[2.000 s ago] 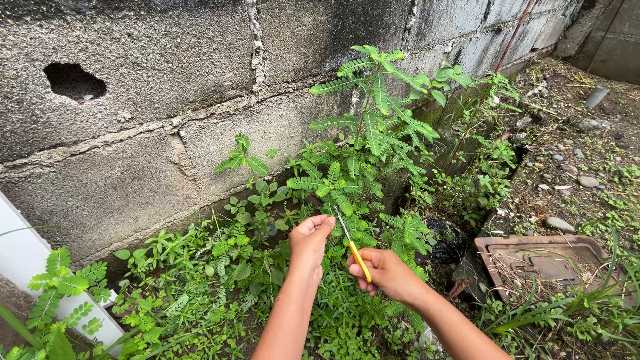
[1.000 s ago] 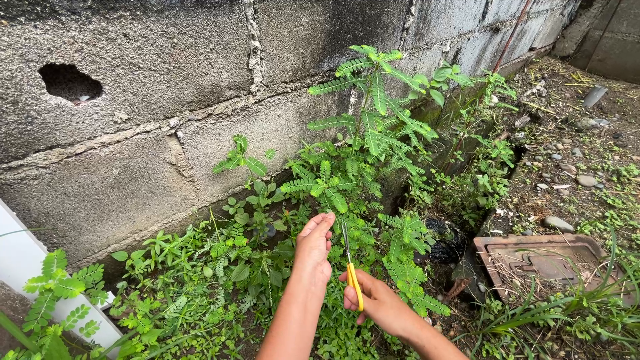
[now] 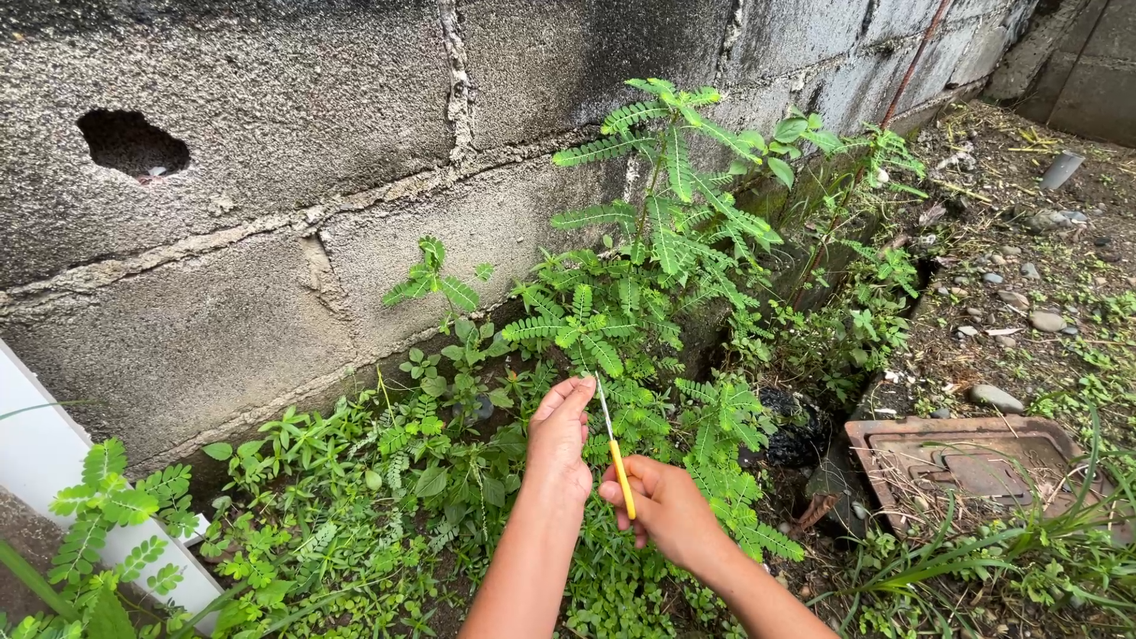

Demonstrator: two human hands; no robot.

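Observation:
My right hand (image 3: pixel 658 508) holds a pair of scissors (image 3: pixel 618 457) by their yellow handles, blades pointing up and away. The blade tips lie just right of my left fingertips. My left hand (image 3: pixel 561 430) pinches with thumb and forefinger at a stem low on a leafy green plant (image 3: pixel 661 204); the stem itself is mostly hidden by the fingers. A rosette of feathery compound leaves (image 3: pixel 581 330) spreads just above the fingertips. The blades look nearly closed, seen edge-on. The plant stands taller than my hands, against the block wall.
A concrete block wall (image 3: pixel 177 346) with a hole runs behind the plants. Low weeds (image 3: pixel 355 506) cover the ground at left, beside a white board (image 3: pixel 98 497). At right are a rusty metal cover (image 3: pixel 967 470), a black plastic bag (image 3: pixel 794 430), stones (image 3: pixel 996 398) and soil.
The scissors' handles looked spread one second ago and now line up closely together. Both hands stay near the same stem, the left one still pinching.

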